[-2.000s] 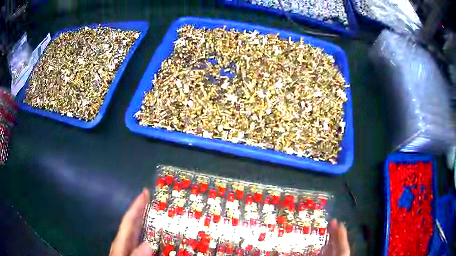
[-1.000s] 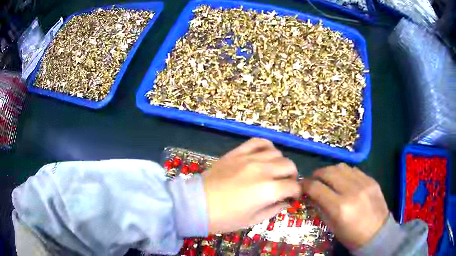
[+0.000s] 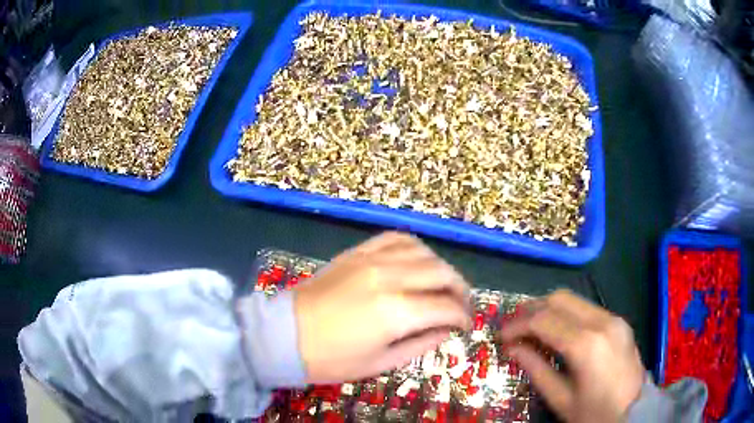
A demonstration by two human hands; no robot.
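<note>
The clear tray (image 3: 413,395) lies at the bottom centre, its pockets filled with small red and silvery-gold parts under glare. My left hand (image 3: 384,310) lies over the tray's middle, palm down, fingertips pointing right among the parts. My right hand (image 3: 579,347) is over the tray's right side, fingers bent toward the left hand, with a gap between them. The fingertips are blurred, so I cannot tell whether either hand pinches a part. My hands and left sleeve hide much of the tray.
A large blue bin (image 3: 405,221) of brass-coloured parts stands beyond the tray. A smaller similar bin (image 3: 124,180) is upper left. A narrow blue bin of red parts (image 3: 703,330) is at the right, below a clear plastic bag (image 3: 703,124). A red-striped stack (image 3: 15,198) is at the left edge.
Two seconds ago both hands held the tray's sides. They then moved in over the tray. Since one second ago, the left hand has shifted left and the gap between the hands has widened.
</note>
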